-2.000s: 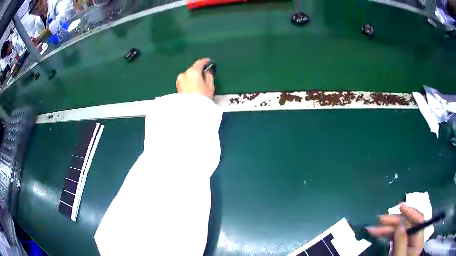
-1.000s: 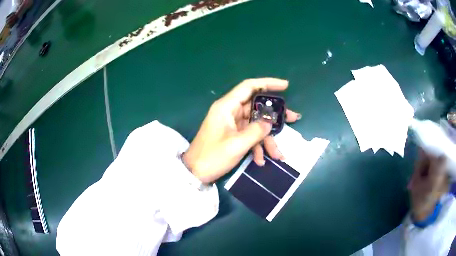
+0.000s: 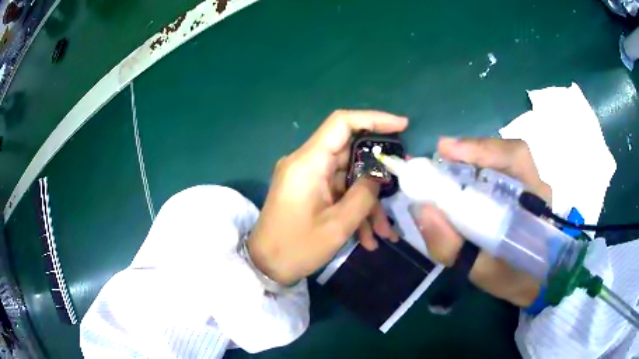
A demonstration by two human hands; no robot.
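Note:
My left hand (image 3: 308, 203) holds a small black watch housing (image 3: 367, 168) between thumb and fingers, open side up, with shiny parts and a white dab inside. My right hand (image 3: 497, 165) grips a large clear dispensing syringe (image 3: 469, 207) filled with white. Its yellowish needle (image 3: 384, 160) points into the housing; whether it touches is unclear. A green adapter (image 3: 569, 279) sits at the syringe's rear. A die-cut pad sheet (image 3: 378, 280) with black rectangles lies below my left fingers. A dark slim object under my right hand is blurred.
White wiping paper (image 3: 567, 140) lies at the right. A narrow pad strip (image 3: 56, 256) lies at far left. A worn white rail (image 3: 105, 91) curves across the upper left, with a black housing (image 3: 59, 50) beyond it. A clear hose (image 3: 620, 307) and black cable (image 3: 609, 227) run off right.
My left hand first reached beyond the rail, then held the housing over the pad sheet. My right hand has brought the syringe in from the right to the housing.

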